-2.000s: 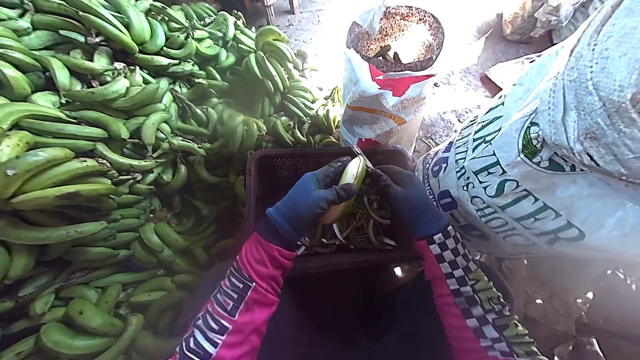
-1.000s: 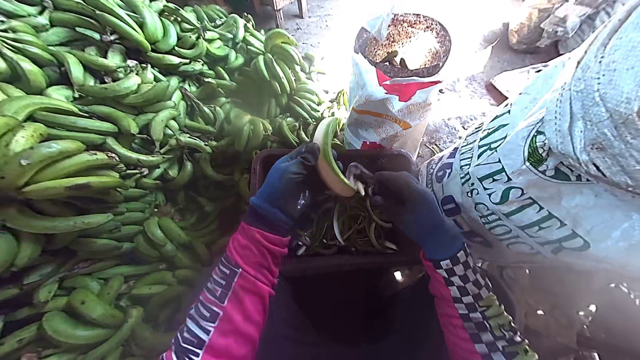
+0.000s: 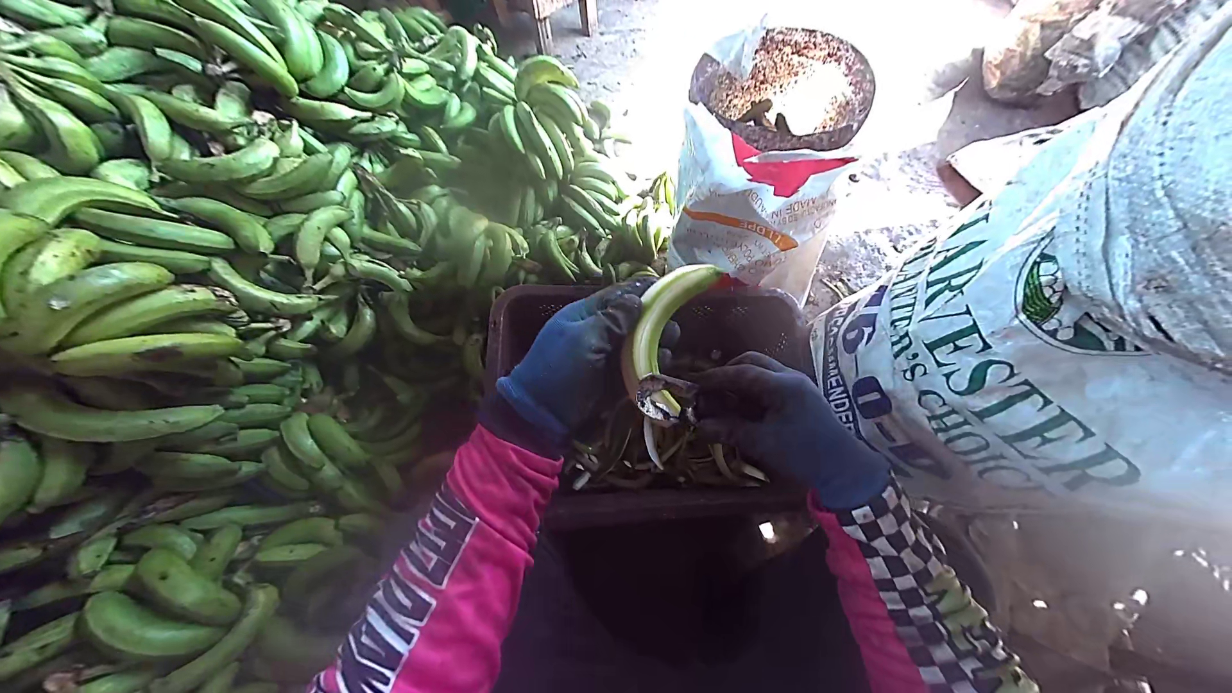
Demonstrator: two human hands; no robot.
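My left hand [image 3: 587, 361], in a blue work glove, holds a green plantain or banana [image 3: 662, 313] that is partly peeled, its upper end tilted to the right. In my right hand [image 3: 784, 414], also gloved, is a small metal peeling tool [image 3: 661, 397], which touches the fruit's lower end. A strip of peel [image 3: 652, 445] hangs below the tool. Both hands are over a dark plastic crate [image 3: 664, 502] with peel strips [image 3: 616, 462] lying in it. The glove fingers partly hide the tool's handle.
A large heap of green bananas or plantains [image 3: 212, 231] fills the left side. Behind the crate stands a printed white sack [image 3: 741, 221] under a round, speckled container rim [image 3: 852, 87]. A big printed woven sack [image 3: 1020, 356] leans in on the right. A wooden stool leg [image 3: 544, 34] shows at the top.
The fruit was held low between both hands at first, then raised and tilted left; now its upper end leans right. The tool has come to the fruit's lower end.
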